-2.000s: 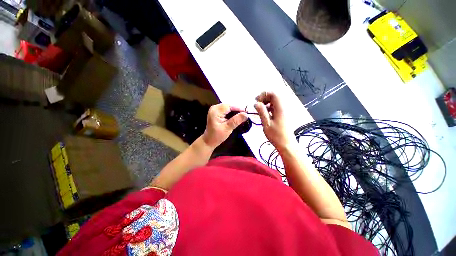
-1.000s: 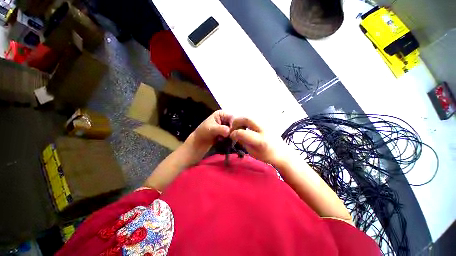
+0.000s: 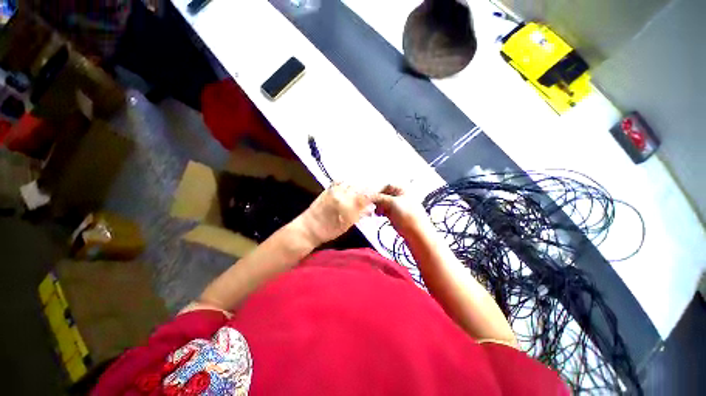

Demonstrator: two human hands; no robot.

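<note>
My left hand (image 3: 338, 210) is closed around a black cable; a short length with a dark connector end (image 3: 316, 151) sticks out beyond it over the white bench. My right hand (image 3: 396, 206) meets my left hand at the bench's near edge, its fingers bent on something dark that is mostly hidden. A large tangled pile of black cables (image 3: 507, 220) lies on the bench to the right of my hands. A small pile of short black ties (image 3: 423, 130) lies on the dark grey strip.
An open carton (image 3: 195, 192) with black bundles stands on the floor left of the bench. On the bench (image 3: 341, 124) lie a smartphone (image 3: 283, 78), a dark round bowl (image 3: 440, 39), a yellow case (image 3: 546, 66) and a red-and-black box (image 3: 635, 137). More cartons stand at left.
The view has shifted, so the bench things sit further left. My hands moved from close to my body out to the bench edge. A cable's connector end now shows beyond my left hand.
</note>
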